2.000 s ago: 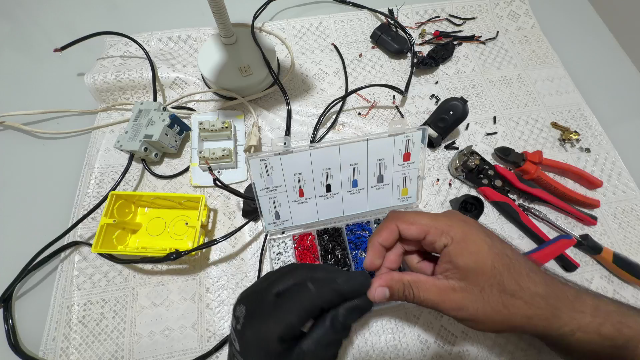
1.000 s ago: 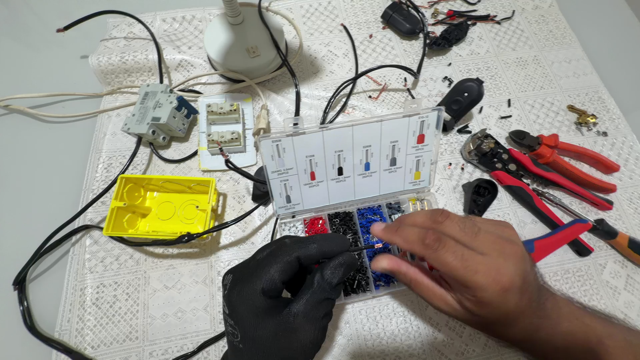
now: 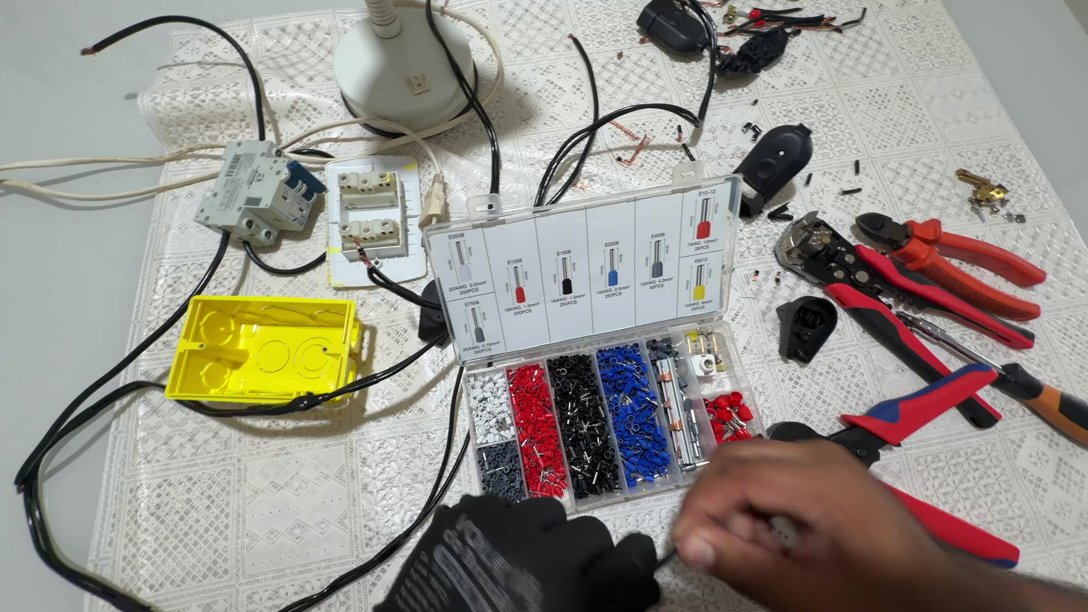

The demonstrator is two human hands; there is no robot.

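My left hand (image 3: 531,557), in a black glove, is closed on a thin black wire (image 3: 667,559) at the bottom centre. Right beside it is my bare right hand (image 3: 773,523), blurred, its thumb and fingers bent at the wire's end; whether it grips the wire is unclear. Just beyond both hands lies a clear compartment box (image 3: 586,503) of wire ferrules, with red ferrules (image 3: 537,429), black ferrules (image 3: 583,425) and blue ferrules (image 3: 631,416). Its labelled lid (image 3: 586,263) stands raised. Crimping pliers (image 3: 922,404) with red and blue handles lie partly behind my right hand.
At left are a yellow electrical box (image 3: 263,348), a circuit breaker (image 3: 255,191) and a socket module (image 3: 374,221). A white lamp base (image 3: 404,68) stands behind. Wire strippers (image 3: 884,306), red-handled cutters (image 3: 960,255) and a screwdriver (image 3: 1037,395) lie right. Black cables cross the lace-patterned cloth.
Both hands have moved down toward the near edge, off the ferrule box, whose compartments now show more fully. The crimping pliers beside my right hand show more too.
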